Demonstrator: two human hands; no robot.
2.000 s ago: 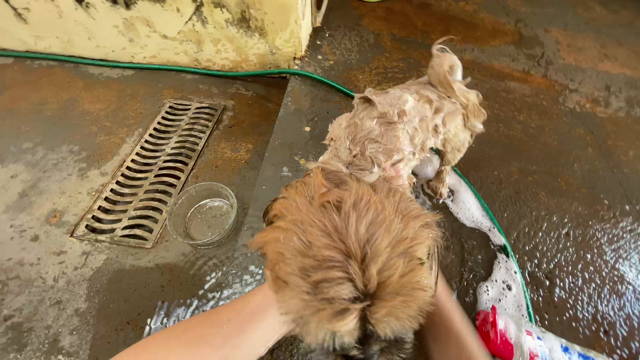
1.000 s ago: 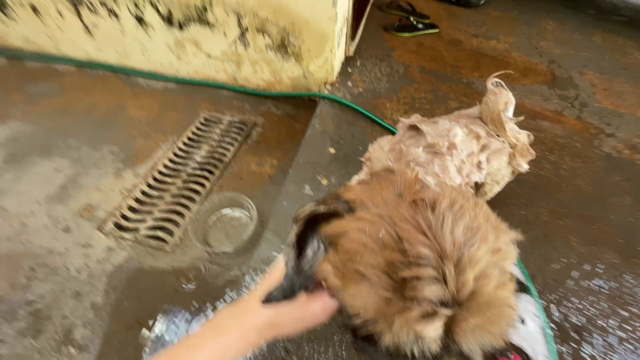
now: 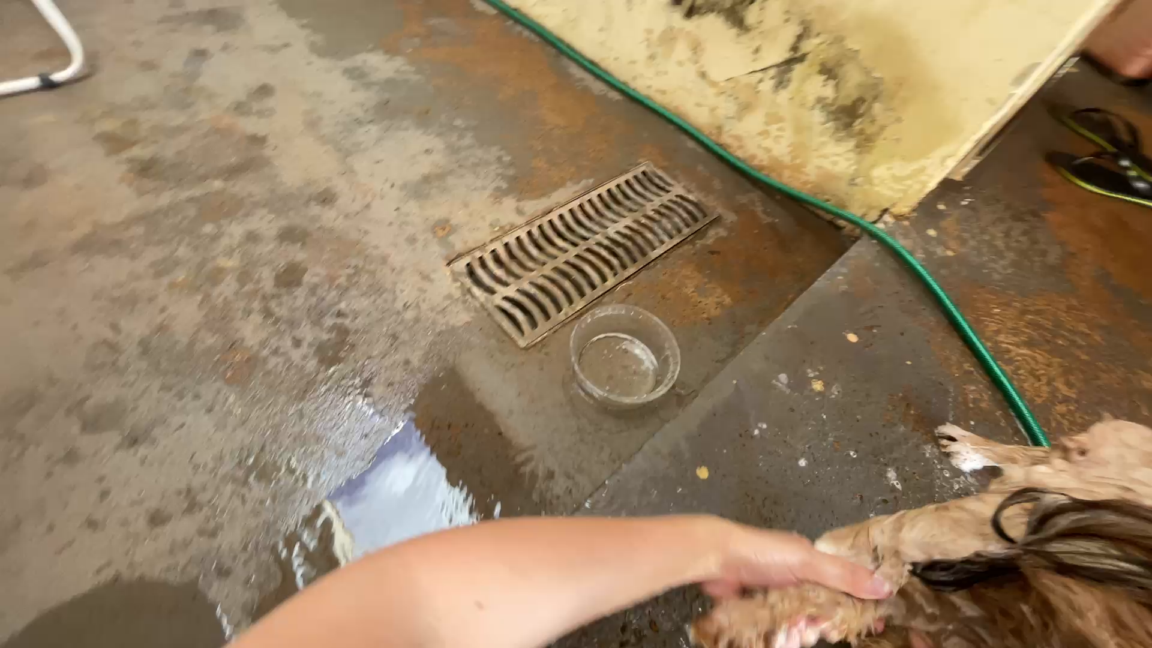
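Note:
At the lower right is a wet, tan long-haired dog (image 3: 1017,594), partly cut off by the frame, with dark strands on its head and a pale, wet body behind. My left hand (image 3: 796,569) reaches in from the bottom and closes its fingers on the dog's fur, by what looks like a front leg or paw. Its exact hold is partly hidden. My right hand is not in the frame. A clear round bowl (image 3: 666,355) stands on the wet floor to the left of the dog, above my forearm.
A metal drain grate (image 3: 585,252) lies beside the bowl. The green hose (image 3: 945,301) runs past a stained yellow wall (image 3: 810,99) toward the dog. Sandals (image 3: 1102,171) lie at the right edge. A white tube (image 3: 63,45) shows at the upper left. Water puddles on the concrete floor.
The view has swung well to the left. My left hand has gone from the side of the dog's head to the fur lower down. Both forearms showed two seconds ago; one shows now.

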